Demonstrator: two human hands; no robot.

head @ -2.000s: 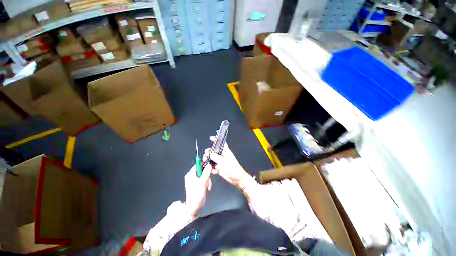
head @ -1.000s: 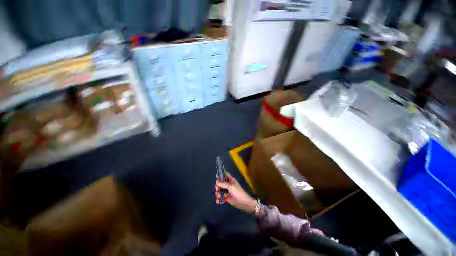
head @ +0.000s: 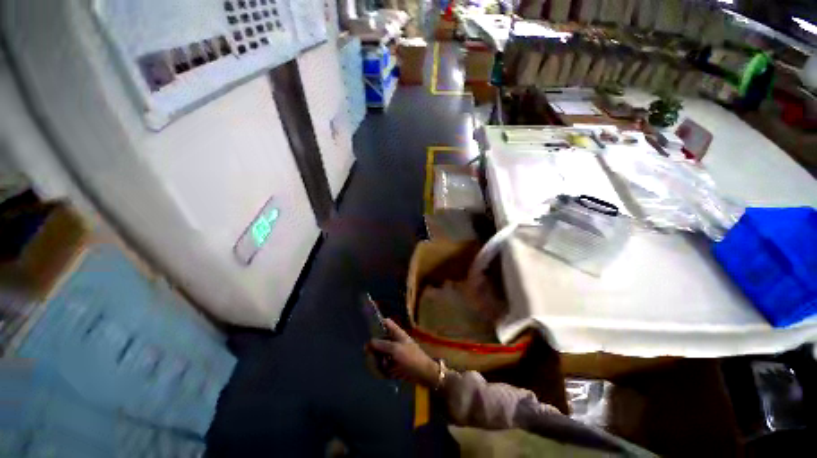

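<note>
My right hand (head: 400,354) is near the lower middle of the view, above the dark floor. It is closed around a small grey hand tool (head: 373,315), whose narrow end points up and away; its exact kind is unclear. The hand and tool are just left of an open carton with a red-taped rim (head: 475,344). The carton has pale material inside. My left hand is not in view.
A white-covered worktable (head: 627,304) stands on the right, with clear plastic bags and a blue bin (head: 775,264) on it. A white pillar with a green sign stands left, pale blue drawers (head: 125,349) lower left. A dark aisle (head: 385,170) runs ahead. A person in green is far right.
The view has turned right and moved forward along the table. The green-handled tool and my left hand, seen two seconds ago, are out of view. My right hand still holds the grey tool.
</note>
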